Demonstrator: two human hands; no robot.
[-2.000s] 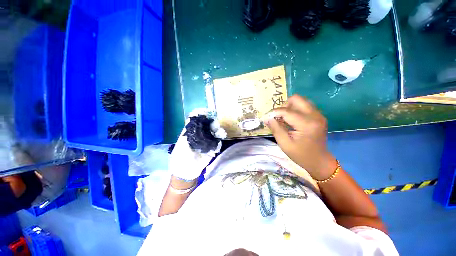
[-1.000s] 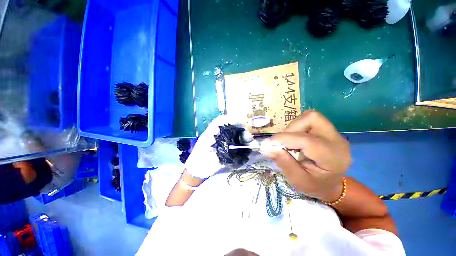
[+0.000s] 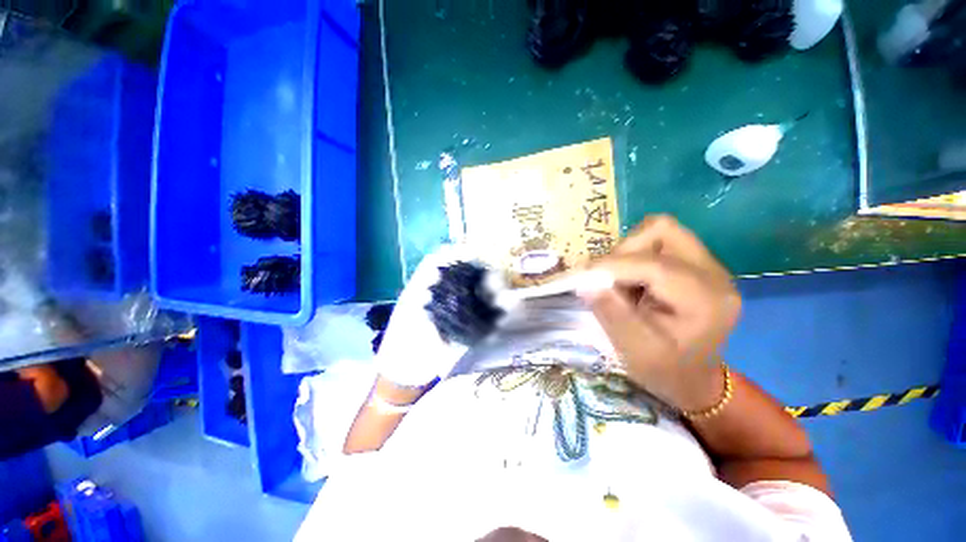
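My left hand point(image 3: 415, 337), in a white glove, holds a black spiky head point(image 3: 462, 303) in front of my body, just off the bench edge. My bare right hand point(image 3: 667, 307) is to its right, fingertips pinched on a thin white stick point(image 3: 561, 286) that points left towards the head. The stick is blurred, and I cannot tell whether its tip touches the head. Behind the hands a tan cardboard sheet point(image 3: 546, 206) with black handwriting lies on the bench, with a small white oval item point(image 3: 536, 263) near its front edge.
A blue tote point(image 3: 309, 159) on the left holds a few black heads point(image 3: 271, 275). A white squeeze bottle point(image 3: 745, 148) lies on the green bench point(image 3: 508, 101) at right. More black heads point(image 3: 659, 48) are piled at the back. A person's arm point(image 3: 48, 386) shows at far left.
The black head came up beside the cardboard's front edge and turned in my left hand. My right hand moved from the white oval item towards the head, then slightly back, its stick now blurred.
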